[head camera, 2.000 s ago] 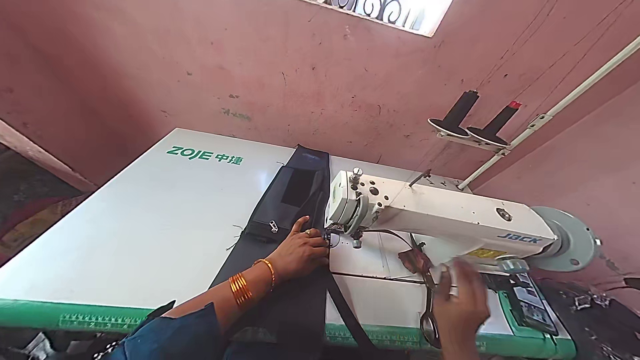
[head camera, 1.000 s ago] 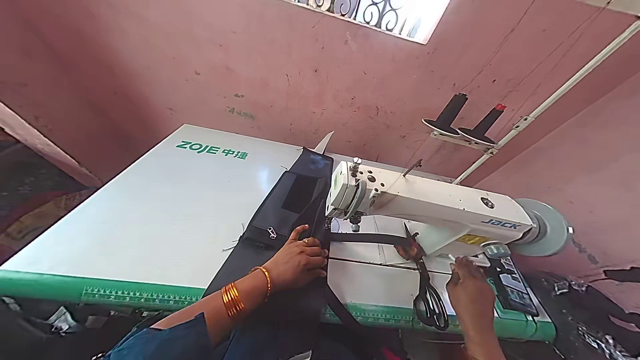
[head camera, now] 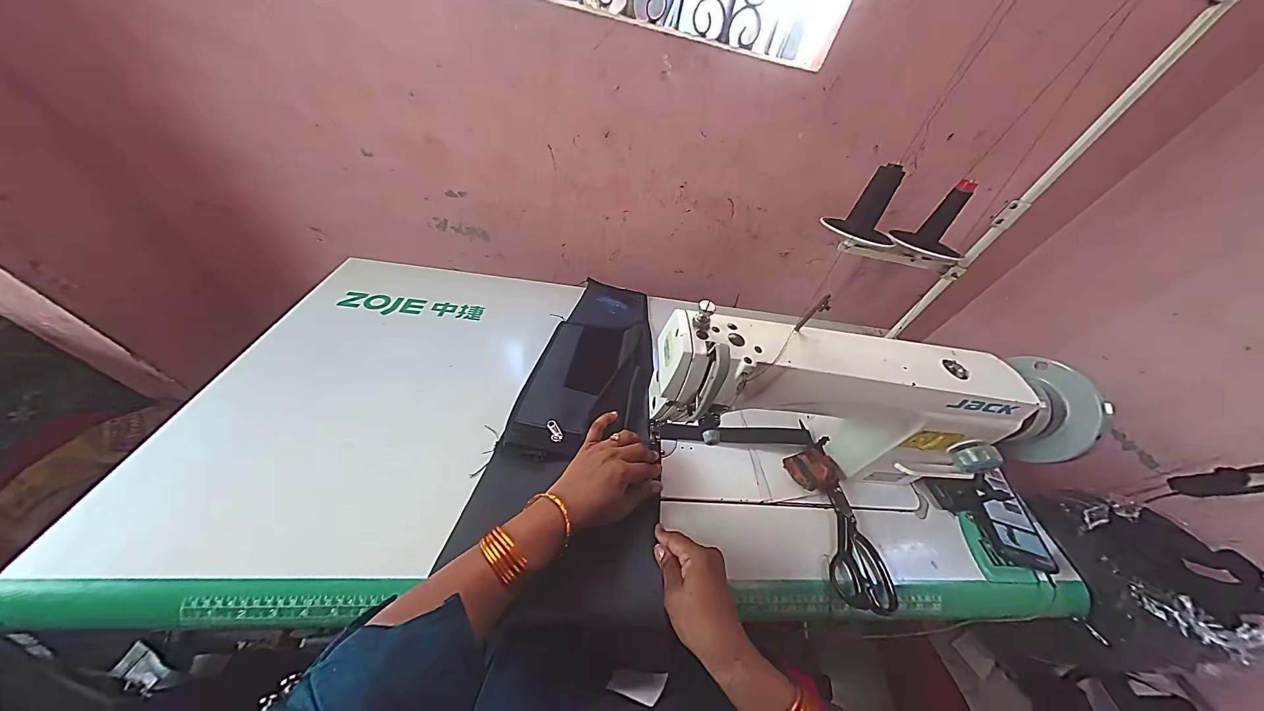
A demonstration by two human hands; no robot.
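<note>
Dark navy fabric [head camera: 563, 523] lies lengthwise over the sewing table and hangs past its front edge. A zipper pull [head camera: 554, 431] shows on it. My left hand [head camera: 607, 479] rests on the cloth, fingers bent at its right edge just in front of the needle area. My right hand [head camera: 691, 583] pinches that same edge nearer the front of the table. The Jack sewing machine [head camera: 849, 375] stands to the right, its head beside the fabric; the needle itself is hard to make out. A dark strip [head camera: 741, 434] runs under the machine arm.
Black-handled scissors [head camera: 857, 563] lie on the table, handles over the green front edge [head camera: 296, 604]. A phone [head camera: 1012, 528] rests at the right end. Thread cones [head camera: 874, 202] stand on a rack behind the machine. Dark cloth [head camera: 1155, 573] is heaped beyond the right side.
My right hand has moved left from beside the scissors to the fabric edge and taken hold of it. My left hand stays on the fabric by the machine head.
</note>
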